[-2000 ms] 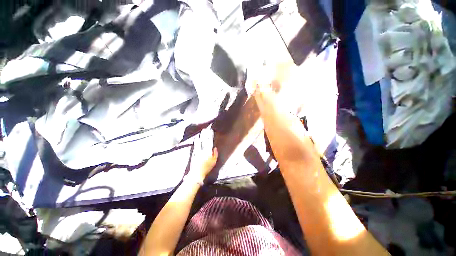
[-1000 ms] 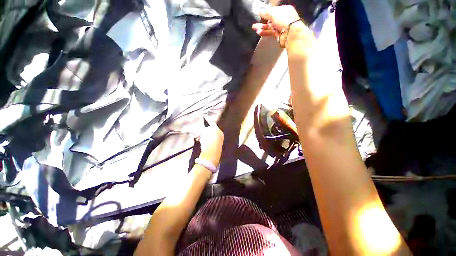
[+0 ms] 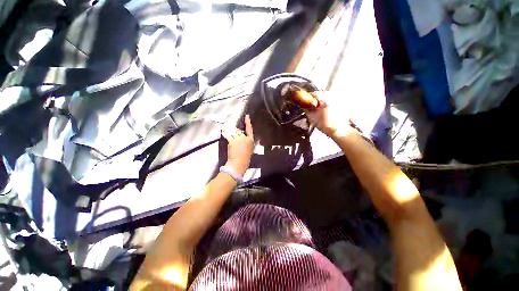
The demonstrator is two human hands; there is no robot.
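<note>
My right hand (image 3: 323,113) is closed on the orange-brown handle of the dark electric iron (image 3: 272,94), at the middle of the table. The iron's pointed body is at the right edge of the pale garment panel (image 3: 196,139); whether it touches the cloth cannot be told. My left hand (image 3: 240,142) lies on the cloth just left of the iron, fingers extended and pointing away from me. It grips nothing that shows. Dark shadow covers the cloth between my hands.
Crumpled grey and white garment pieces (image 3: 108,105) cover the left and far side. At the right are a blue edge (image 3: 428,68) and a pale ruffled bundle (image 3: 484,62). The thin tan iron cord (image 3: 455,166) runs off to the right.
My right hand was empty at the far side a second ago; it has come nearer and taken hold of the iron. The iron has moved away from the near edge. The far cloth lies differently.
</note>
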